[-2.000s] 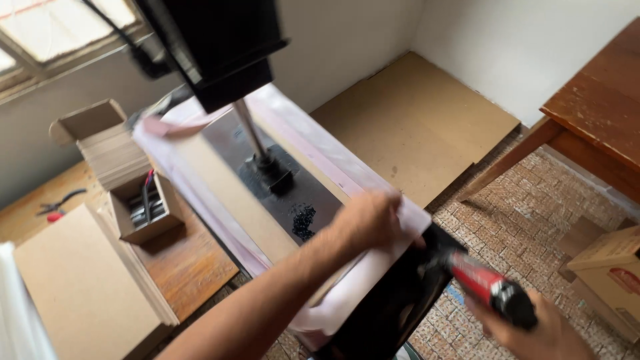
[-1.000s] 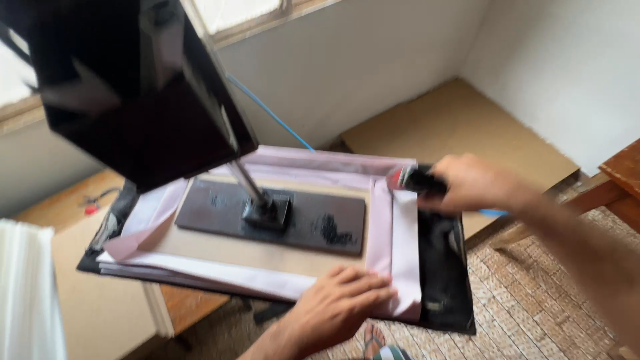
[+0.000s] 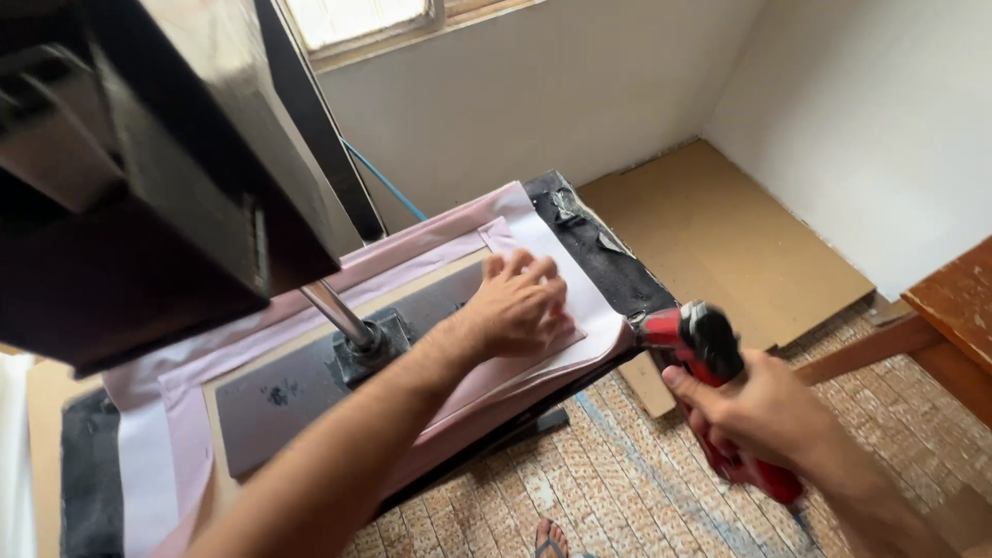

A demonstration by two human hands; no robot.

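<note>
My left hand (image 3: 527, 306) rests with bent fingers on the pinkish-white fabric (image 3: 577, 275) near the right end of a black padded platform (image 3: 620, 260). Whether its fingers pinch the fabric I cannot tell. In my right hand (image 3: 744, 411) is a red and black power tool (image 3: 709, 349), its nose at the fabric's lower right corner. The fabric edges fold over a tan board. On the board lies a dark metal plate (image 3: 271, 395), pressed at its middle by a metal rod (image 3: 337, 310) with a black foot (image 3: 372, 349).
A large black machine housing (image 3: 170, 201) fills the upper left, above the platform. A brown board (image 3: 721, 232) lies on the tiled floor (image 3: 496, 504) by the wall. At right stands a wooden table (image 3: 957, 310). A sandalled foot (image 3: 550, 536) shows at the bottom.
The platform has turned. My right hand and the tool have moved from the fabric's far right corner to its near right corner. My left hand has left the near edge for the fabric's right end.
</note>
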